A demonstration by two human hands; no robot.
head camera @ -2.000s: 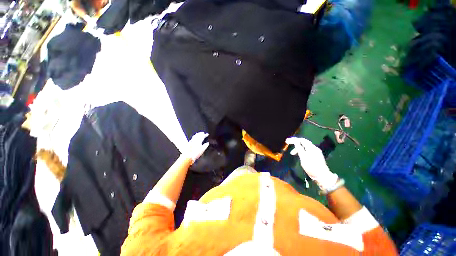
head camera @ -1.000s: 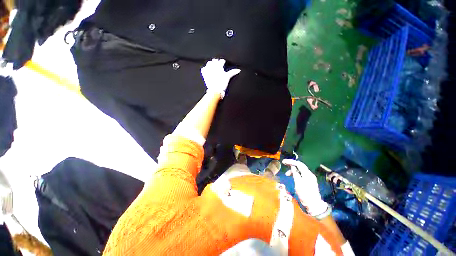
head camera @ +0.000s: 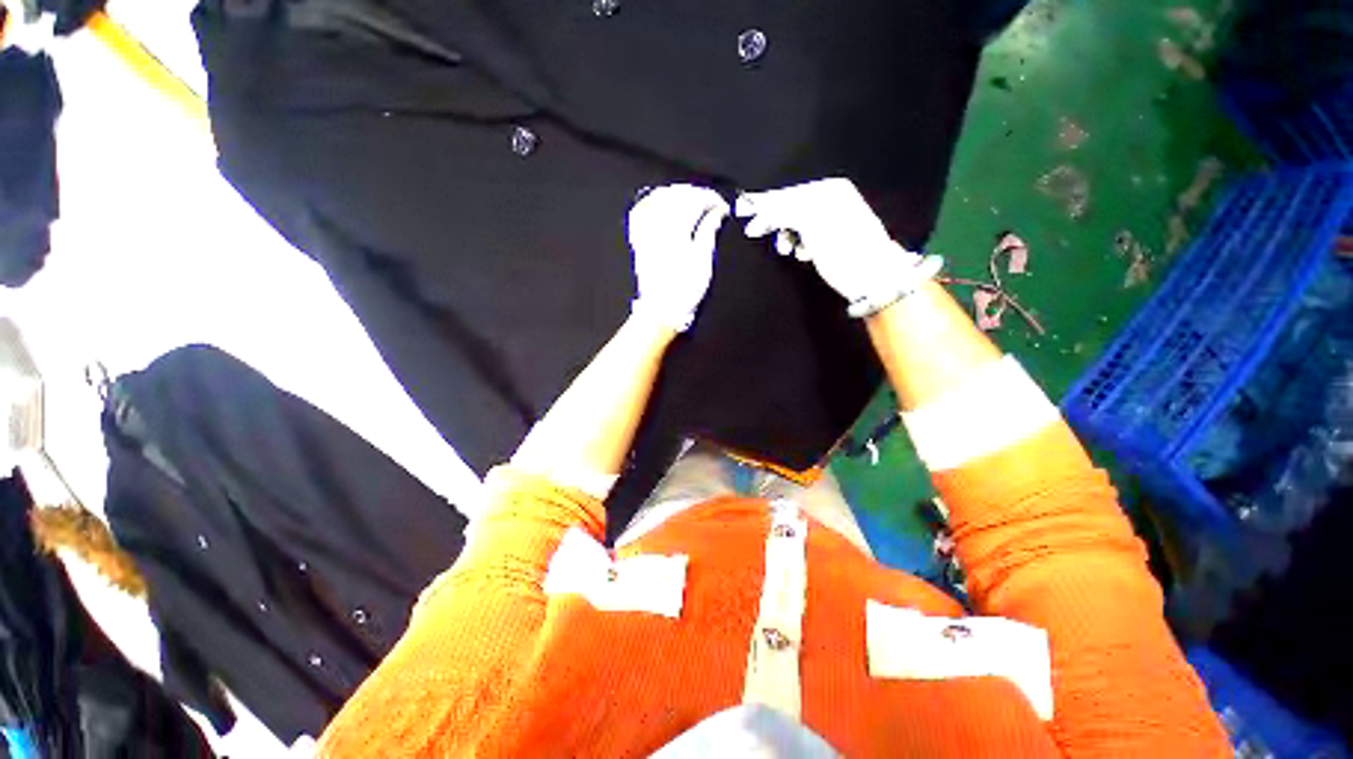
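Note:
A black coat [head camera: 445, 193] lies spread over the worktable in front of me, with a few round buttons [head camera: 752, 45] near the top of the view. My left hand [head camera: 678, 252], in a white glove, pinches the coat cloth near its front edge. My right hand [head camera: 831, 237], also white-gloved, is just to the right, fingertips almost touching those of my left. Its fingers are curled around something tiny and dark that I cannot make out. Any thread between the fingertips is too fine to see.
Another dark coat [head camera: 252, 519] lies at the left on the white tabletop [head camera: 319, 326], with brown fur trim [head camera: 89, 546] beyond it. A blue crate [head camera: 1217, 326] stands on the green floor [head camera: 1068, 134] at the right. A cord lies on the floor beside the table.
My right hand has come up from beside the table to meet my left over the coat. My left hand has closed from a spread pose to a pinch. The view has shifted slightly.

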